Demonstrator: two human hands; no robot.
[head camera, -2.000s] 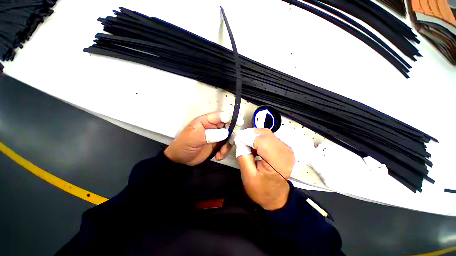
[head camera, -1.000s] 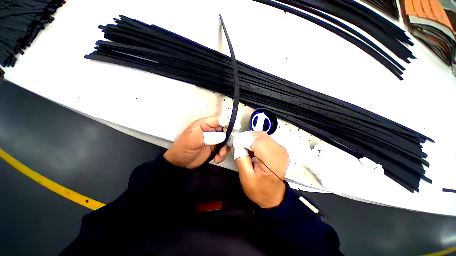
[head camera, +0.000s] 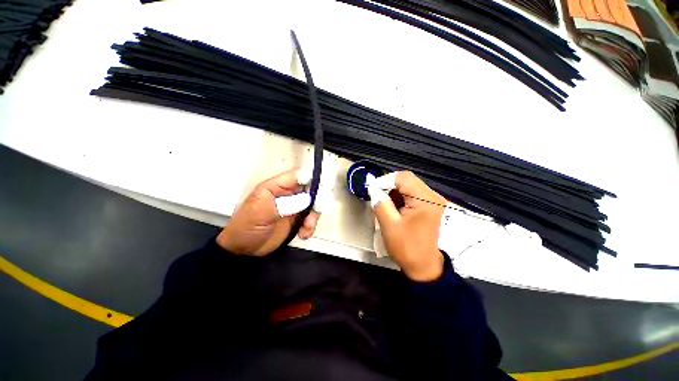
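My left hand, with white coverings on thumb and finger, grips a long narrow black strap near its lower end. The strap stands up from the hand, slightly curved, across the strap bundle. My right hand, also with white finger coverings, is closed on a very thin dark applicator whose shaft runs out to the right. Its fingertips are at the small round dark pot, over the pot's right side; the applicator's tip is hidden by the fingers.
The thick bundle of black straps lies across the white table beyond my hands. A second strap pile lies farther back. Crumpled white material is right of the pot. Dark strips are at far left, stacked orange-topped pieces at far right.
My right hand has moved away from the strap to the pot, and the applicator's shaft now points more to the right. My left hand still holds the strap. The whole view has shifted.
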